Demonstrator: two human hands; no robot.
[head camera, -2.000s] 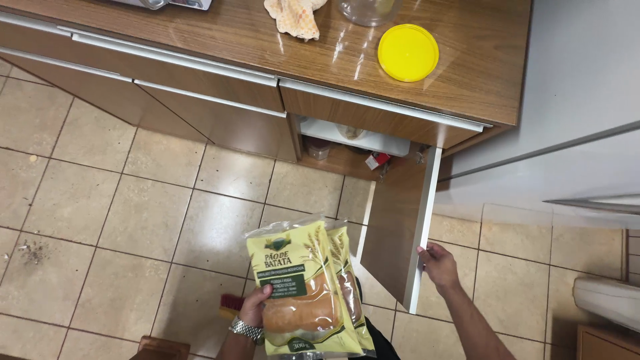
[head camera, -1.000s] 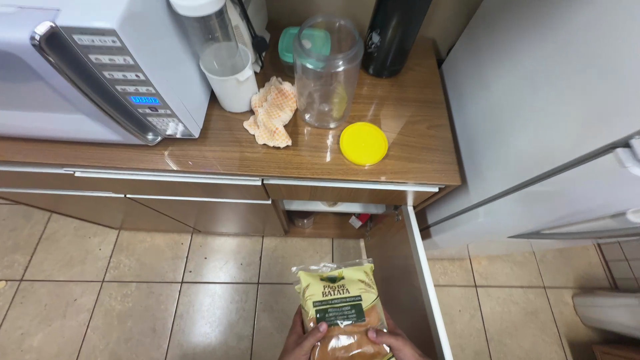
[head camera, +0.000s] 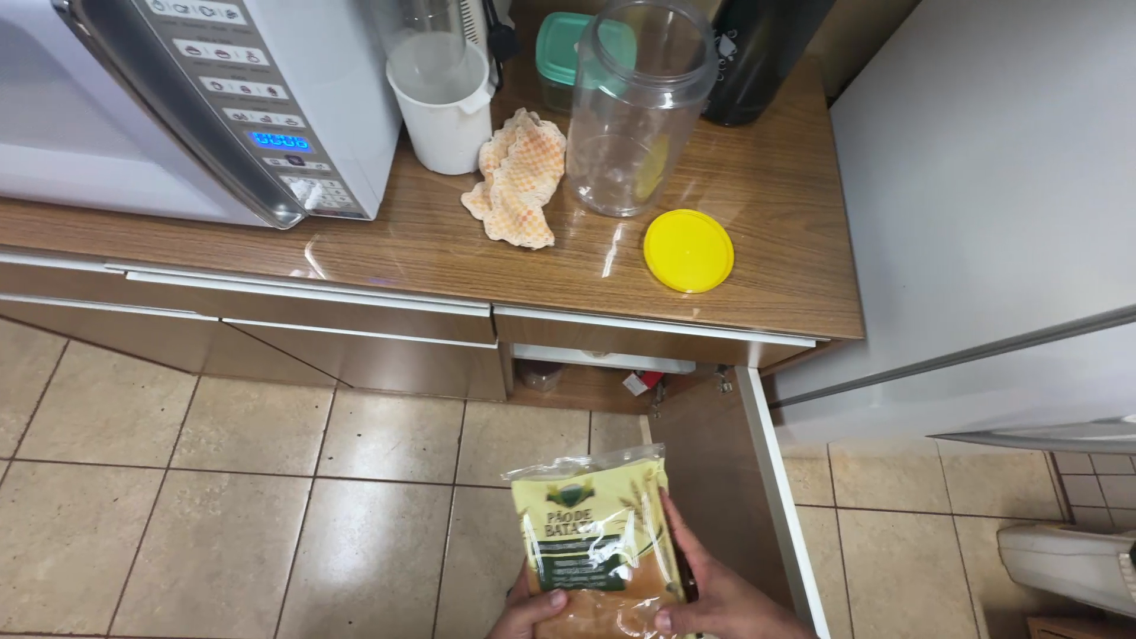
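Bagged potato bread (head camera: 590, 541) in yellow and green printed plastic is held upright between my two hands at the bottom centre. My left hand (head camera: 531, 612) grips its lower left side, thumb on the front. On the right side my right hand (head camera: 710, 586) holds it, thumb across the lower front and fingers along the edge. The open cabinet door (head camera: 719, 470) stands just right of the bag. Behind it, the cabinet shows a white shelf (head camera: 612, 359) and a red and white packet (head camera: 641, 382).
On the wooden counter (head camera: 399, 257) stand a microwave (head camera: 346, 106), a white container (head camera: 448, 115), a checked cloth (head camera: 519, 182), a clear plastic jar (head camera: 635, 115), a yellow lid (head camera: 689, 251), a green-lidded container (head camera: 577, 49) and a black cylinder (head camera: 763, 53). A refrigerator (head camera: 994, 204) is at right.
My right hand, on the cabinet door's edge two seconds ago, has let go and now holds the bread bag along with my left. The view has tilted up toward the counter.
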